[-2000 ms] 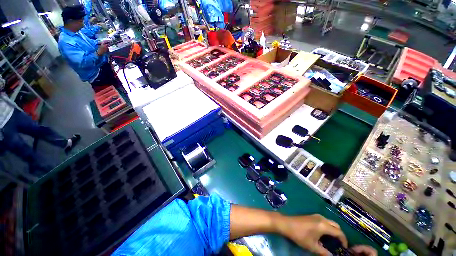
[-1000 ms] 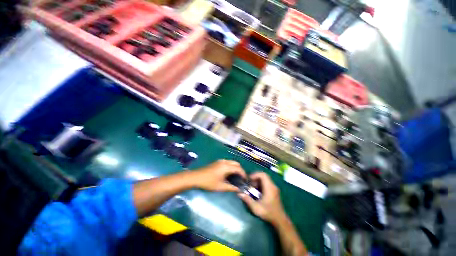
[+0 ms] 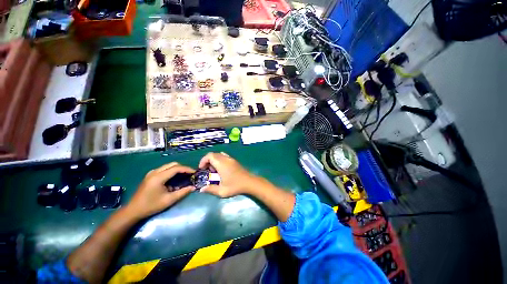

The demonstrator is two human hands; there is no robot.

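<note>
My left hand and my right hand meet over the green mat. Between them they hold a small black watch housing in their fingertips. Its left part is dark; its right part shows fine detail and a small white patch. The fingers hide part of it, and I cannot tell whether it is one piece or two. A cluster of black rounded-square units with small white labels lies on the mat to the left.
Beyond the mat stand a pale parts board, a white compartment tray and thin tools. At right are a grey electric screwdriver, tape roll, black fan and cables. A striped edge runs in front.
The view has swung right, so the parts board is now ahead and the fan and cables show. Both hands still hold the black housing, now in fuller view.
</note>
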